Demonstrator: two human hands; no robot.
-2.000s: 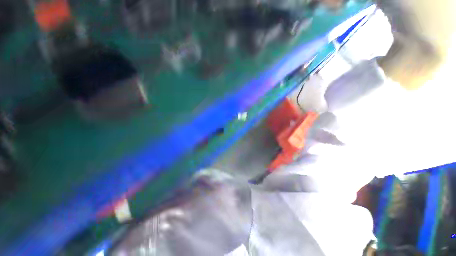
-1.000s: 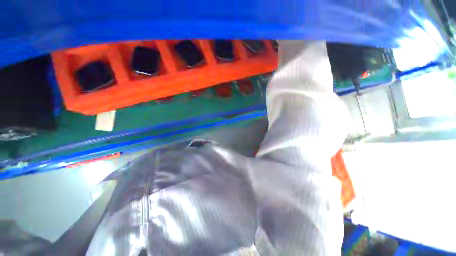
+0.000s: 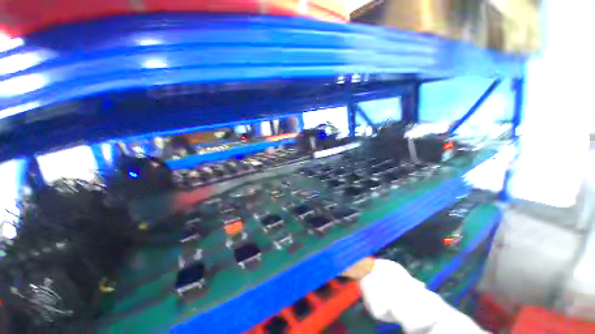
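An orange-red compartment tray [image 3: 326,318] with dark watch bodies in its pockets shows at the bottom centre, partly hidden by the blue shelf beam above it. My right hand [image 3: 359,268], blurred, reaches in from the lower right in a pale sleeve and holds the tray's right end; its fingers are partly hidden. My left hand is not in view. On the green mat above the beam, watch bodies [image 3: 248,253] lie in rows with small silvery charging fixtures [image 3: 283,241].
A blue shelf beam [image 3: 274,280] crosses in front, and another [image 3: 261,52] spans the top. A tangled heap of black cables [image 3: 65,228] is at left. A small orange piece [image 3: 233,227] lies among the watches. Orange-red trays [image 3: 548,322] are at lower right.
The view has swung up and back from the tray, which now shows lower in the frame. My right hand, hidden inside the shelf a second ago, now shows at the tray's end.
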